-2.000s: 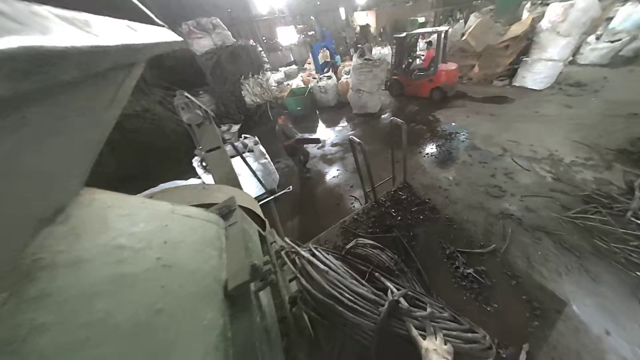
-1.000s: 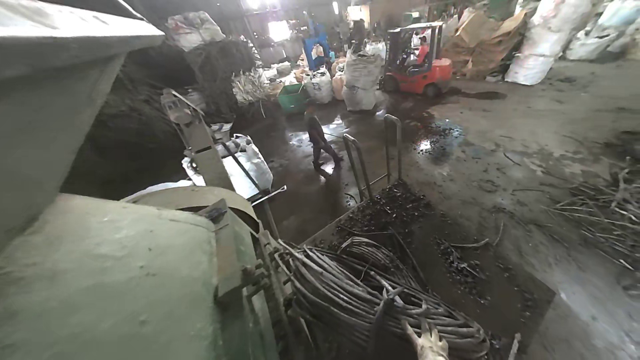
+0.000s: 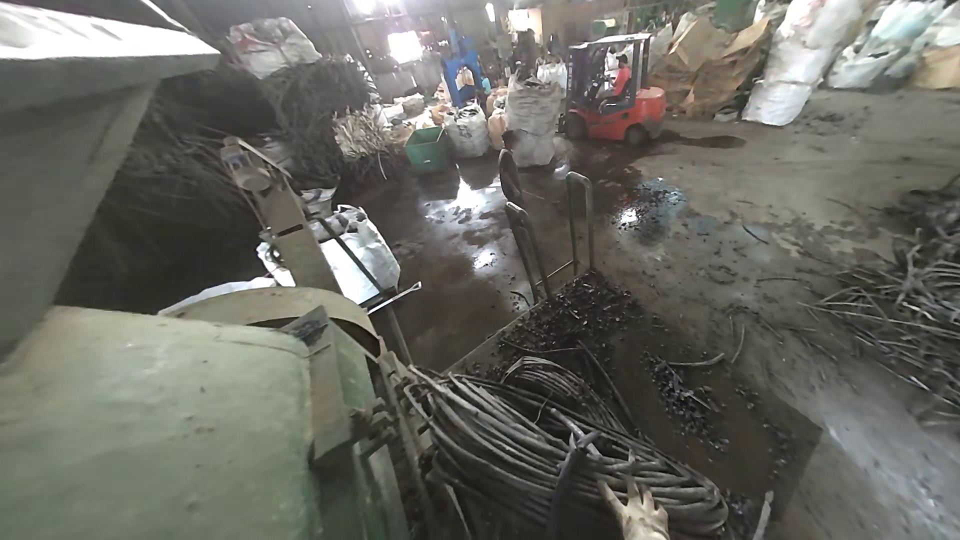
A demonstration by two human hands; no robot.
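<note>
At the bottom edge of the head view my gloved right hand [image 3: 641, 514] rests on or just over a large coil of thick dark cable [image 3: 510, 442]. Its fingers are spread and nothing shows between them. The coil lies on a platform beside the green machine housing [image 3: 165, 427]. A darker piece of cable [image 3: 568, 480] crosses the coil to the left of the hand. My left hand is out of the picture.
Metal handrails [image 3: 581, 217] rise from the platform edge, near scattered dark scraps [image 3: 589, 307]. Loose cables [image 3: 892, 300] lie at right. A red forklift [image 3: 619, 105] with a person aboard, white bulk bags [image 3: 532, 120] and a green bin [image 3: 427, 148] stand behind; another person is partly hidden by the rails.
The walking person has moved right across the wet floor to behind the handrails. My right hand remains at the coil, and the forklift has not plainly moved.
</note>
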